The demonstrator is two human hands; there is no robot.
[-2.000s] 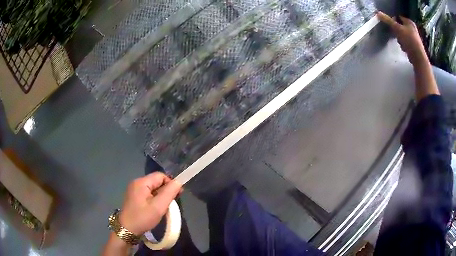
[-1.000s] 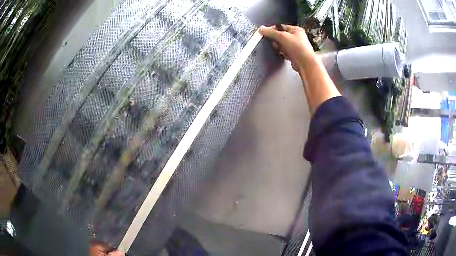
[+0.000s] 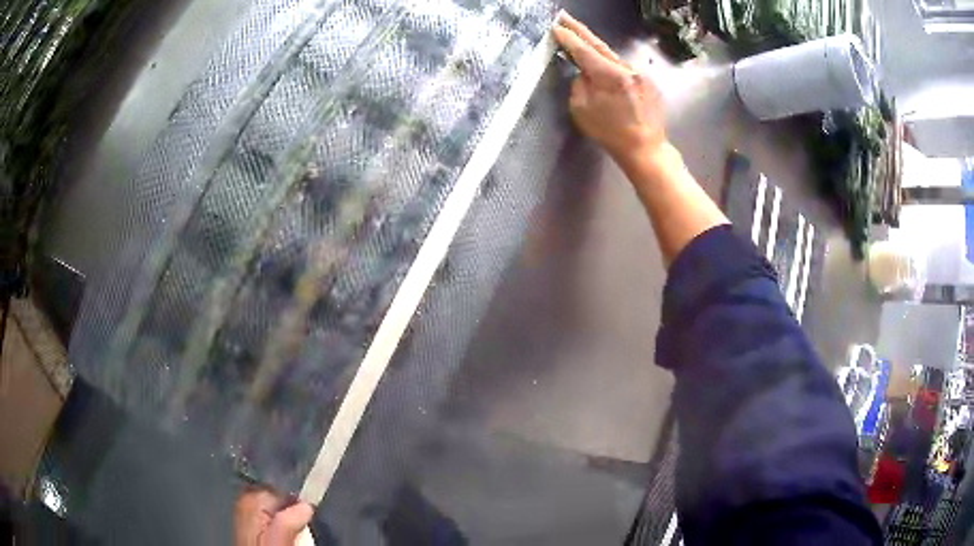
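A long cream-white tape strip (image 3: 427, 256) runs taut and diagonally over the silvery-grey meshed board (image 3: 310, 213), near its right edge. My right hand (image 3: 619, 101) is at the strip's far end, fingers extended and pressed on it at the board's top corner. My left hand (image 3: 272, 519) pinches the near end at the bottom edge of the picture and is partly cut off. The tape roll is out of view. The board has faded lengthwise bands.
A grey-white cylinder (image 3: 801, 77) lies at the upper right beside green bundles (image 3: 854, 160). A dark board with white strips (image 3: 785, 240) lies right of my forearm. More green bundles (image 3: 43, 85) are at upper left. The grey bench (image 3: 577, 352) shows between. A brown box (image 3: 27, 395) is at left.
Since the earlier frames, the view has shifted right. My right hand has gone from pinching the strip's end to lying on it with fingers extended. The tape roll has left the view.
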